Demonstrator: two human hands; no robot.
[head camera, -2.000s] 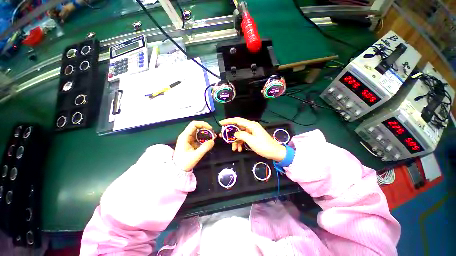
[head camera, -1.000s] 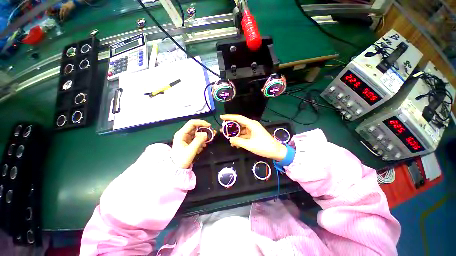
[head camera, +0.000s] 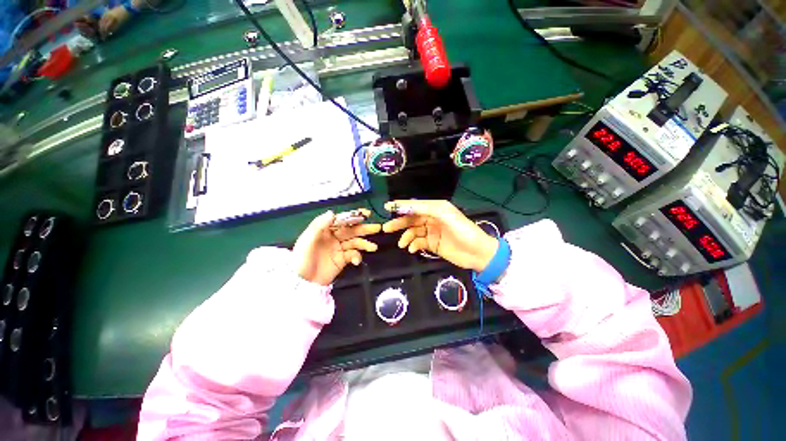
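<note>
My left hand (head camera: 332, 248) holds a round display module (head camera: 349, 219) edge-on at its fingertips. My right hand (head camera: 444, 234), with a blue wrist strap (head camera: 494, 263), holds another module (head camera: 402, 208) edge-on. Both hands are over the black foam tray (head camera: 358, 326), palms up, close together. In the tray's near row lie two modules, one with a pale screen (head camera: 392, 305) and one dark (head camera: 451, 294). Behind my right hand, more rims show in the far row, partly hidden. The black test fixture (head camera: 424, 116) bears a lit module at its left (head camera: 385, 158) and right (head camera: 472, 151).
A red clamp handle (head camera: 433, 53) stands above the fixture. Two power supplies (head camera: 636, 129) with red digits are at right. A clipboard with paper (head camera: 276, 177), pen (head camera: 284, 153) and calculator (head camera: 220, 99) lie at left. Further foam trays (head camera: 129, 155) are at far left. A black cable (head camera: 302, 73) crosses above.
Both hands have turned their modules from face-up to edge-on, and the fingers have spread with palms showing. The modules on the fixture have not moved.
</note>
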